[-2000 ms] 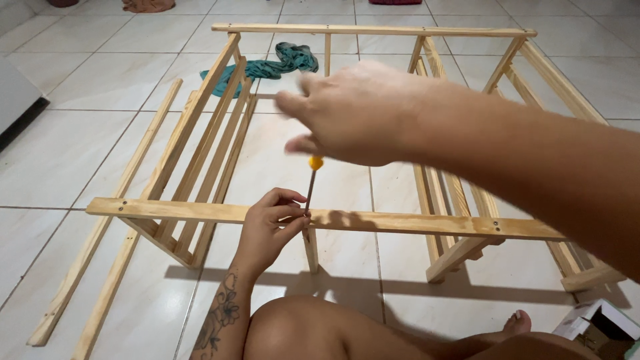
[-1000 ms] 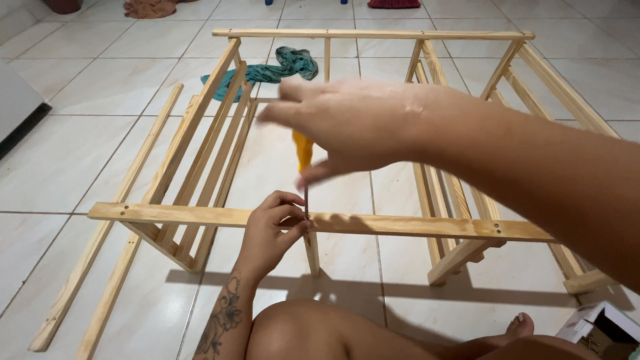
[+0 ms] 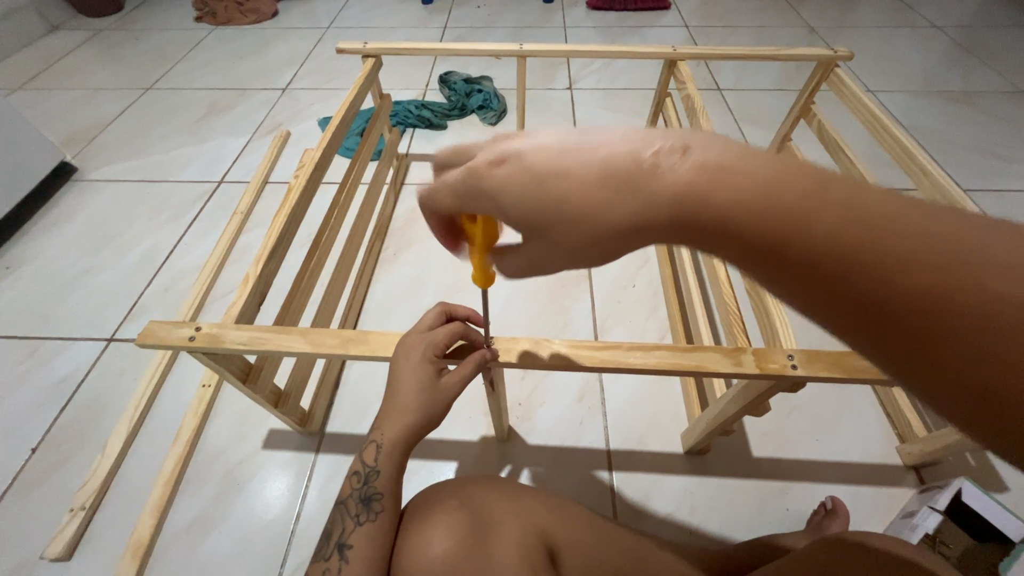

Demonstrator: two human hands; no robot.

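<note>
A yellow-handled screwdriver [image 3: 481,254] stands upright over the near rail [image 3: 632,356] of a slatted wooden frame, its handle in my right hand [image 3: 552,200], which is slightly blurred. The fingertips of my left hand [image 3: 440,360] are at the screwdriver's lower end and rest on the rail; what lies between them is too small to tell. Below that spot a short wooden leg [image 3: 498,404] runs down toward the floor. Screw heads show in the rail on both sides, and slatted wooden sections [image 3: 320,280] join it to the far rail [image 3: 592,52].
Two loose wooden strips [image 3: 112,456] [image 3: 180,472] lie at the left. A teal cloth [image 3: 436,112] lies on the tiles behind the frame. An open white box [image 3: 952,512] with small metal pieces is at the lower right, near my foot. A white object with a dark base [image 3: 28,172] stands at the left edge.
My right hand has shifted and turned around the screwdriver handle, which shows more fully than two seconds ago. My left hand has stayed at the same place on the rail.
</note>
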